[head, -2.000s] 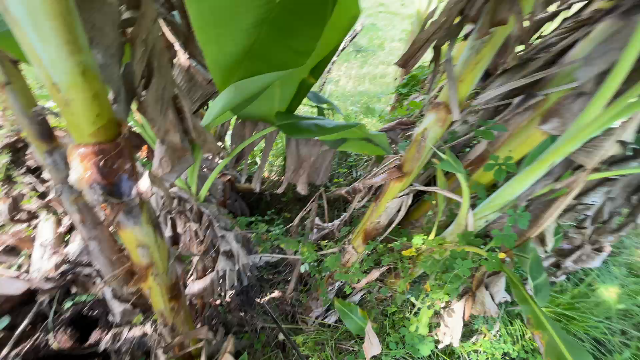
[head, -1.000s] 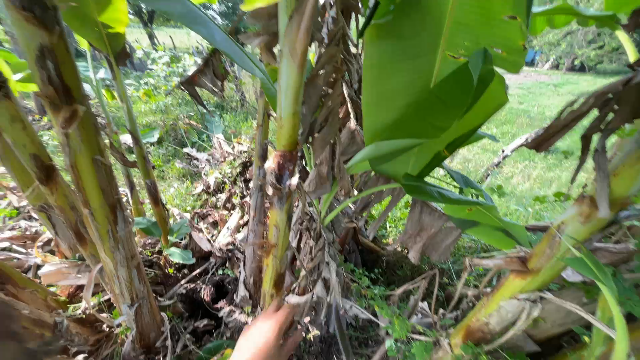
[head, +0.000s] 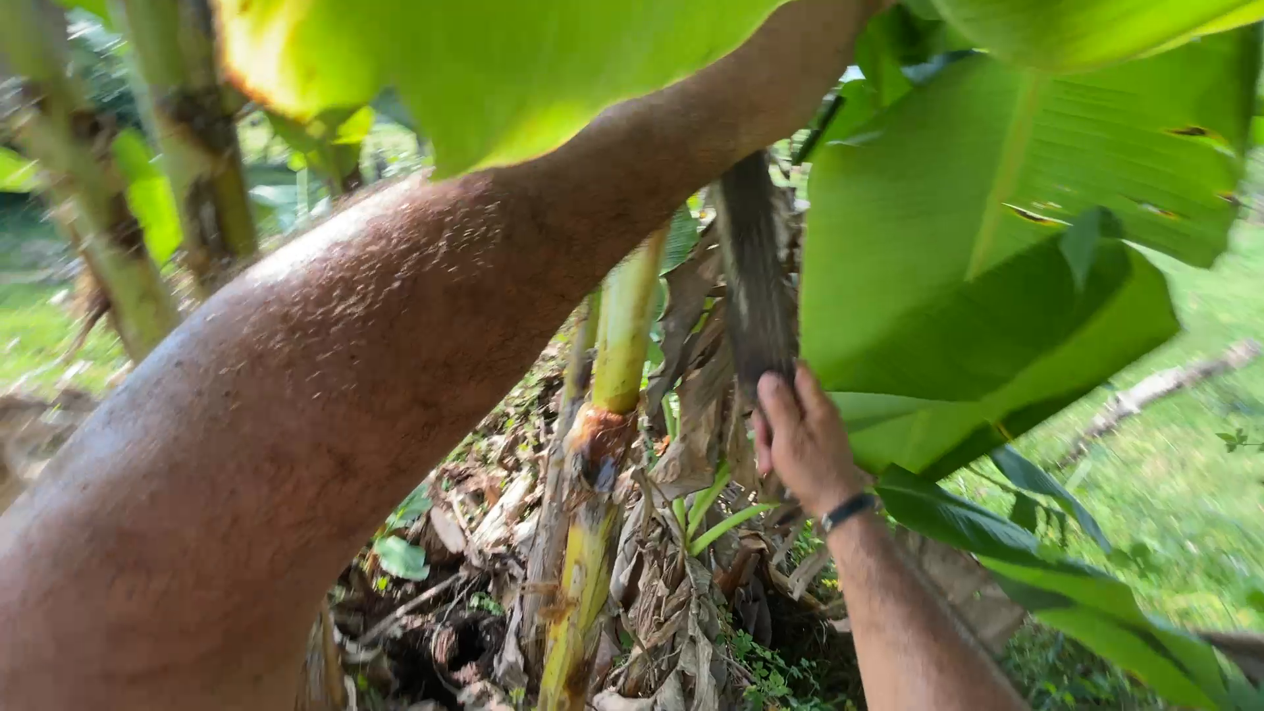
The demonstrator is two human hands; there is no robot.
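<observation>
My right hand [head: 805, 439], with a dark band at the wrist, is closed around the lower end of a long, flat, dark thing [head: 755, 267], which looks like a machete blade and stands nearly upright. Its upper end passes behind my left forearm [head: 474, 267]. That arm reaches from the lower left up to the top edge, and my left hand lies out of view. Just left of the right hand stands a green and yellow banana stem [head: 624, 346] with a brown, scarred joint. A large green banana leaf [head: 948, 227] hangs right beside the hand.
A bright leaf [head: 474, 69] hangs over my left arm. Thicker banana stems [head: 202, 148] stand at the upper left. Dry leaves [head: 662, 612] hang and lie around the central stem. A fallen branch [head: 1165, 390] lies on the grass at right.
My left arm has come into view across the frame. The hand low by the stem one second ago is now not seen there; my right hand is higher, on the dark blade.
</observation>
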